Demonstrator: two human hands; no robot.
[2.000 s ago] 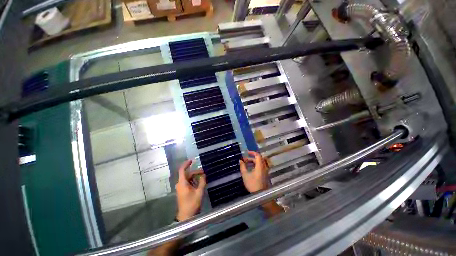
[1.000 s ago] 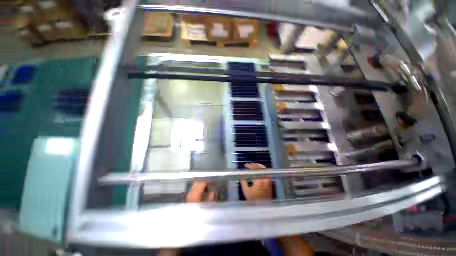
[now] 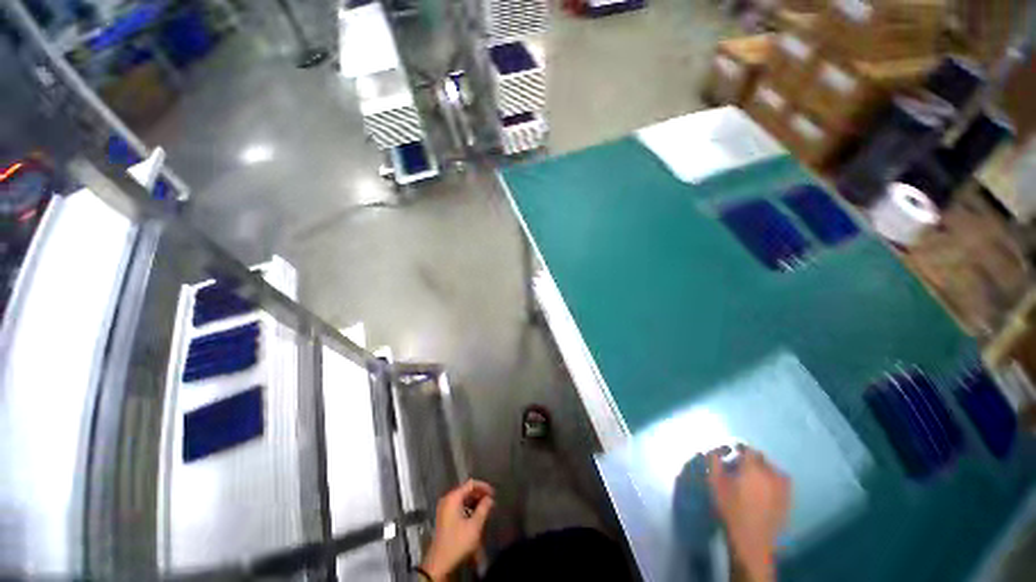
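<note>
A pale, shiny rectangular sheet (image 3: 795,421) lies on the near part of the green table (image 3: 636,262). My right hand (image 3: 752,500) is over it with bent fingers. A small bright white spot shows at its fingertips; I cannot tell whether it is a held thing or glare. The hand's shadow falls on the sheet. My left hand (image 3: 460,521) hangs left of the table, above the floor, with loosely curled fingers and nothing visible in it.
Dark blue cell stacks (image 3: 763,232) lie on the table's right side, with a white sheet (image 3: 710,143) at its far end. A metal frame (image 3: 312,443) and pale racks with dark cells (image 3: 223,423) stand at left. White roll (image 3: 905,214) and cardboard boxes (image 3: 835,80) are at upper right.
The view has turned from the machine bed with its cell row to the green table. My hands have left the cell row; the right is now over the pale sheet.
</note>
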